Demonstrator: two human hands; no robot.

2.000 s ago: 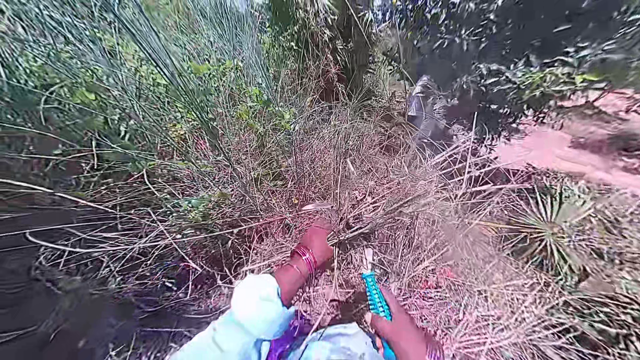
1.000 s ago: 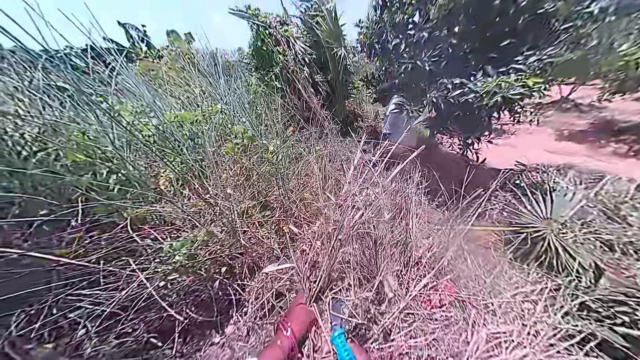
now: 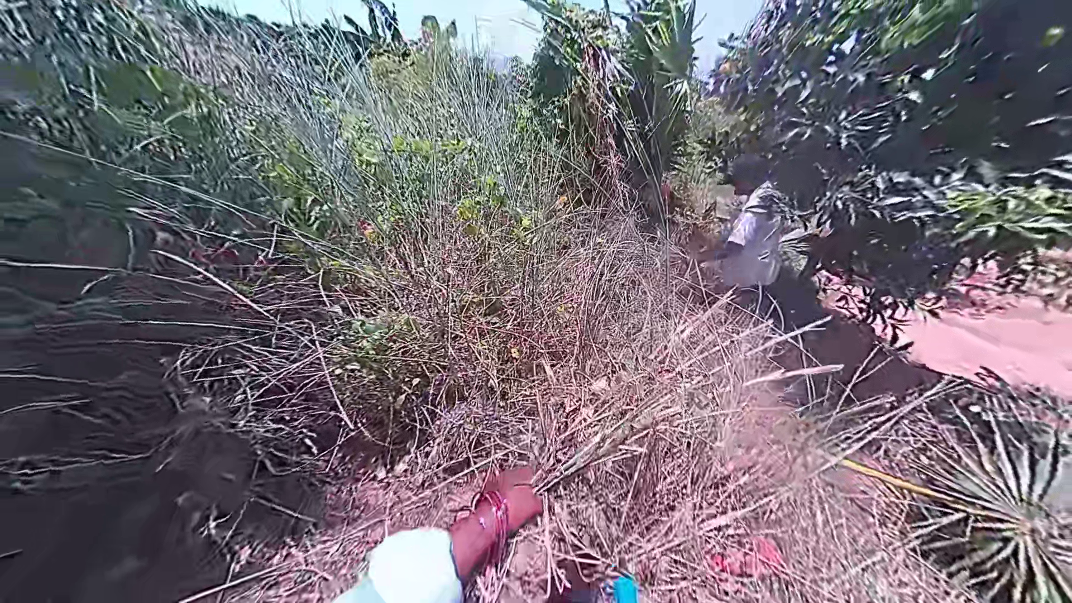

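Note:
My left hand (image 3: 512, 496), with bangles at the wrist and a pale sleeve, is closed around a bunch of dry grass stalks (image 3: 615, 435) that slants up to the right. Low at the bottom edge, to the right of that hand, shows a turquoise tool handle (image 3: 625, 590). The rest of the tool is hidden or out of frame. My right hand cannot be made out. Dry grass stands and lies thickly around my left hand.
A person in a light shirt (image 3: 754, 243) bends among the growth ahead. A leafy tree (image 3: 888, 151) overhangs at the right. A fan-shaped palm plant (image 3: 1017, 511) and a yellow stalk (image 3: 909, 486) are at lower right. Tangled twigs (image 3: 276, 394) spread left.
My right hand, seen earlier on the turquoise handle, has dropped out of view. The stalks by my left hand now lean right. The view has tilted up since the oldest frame.

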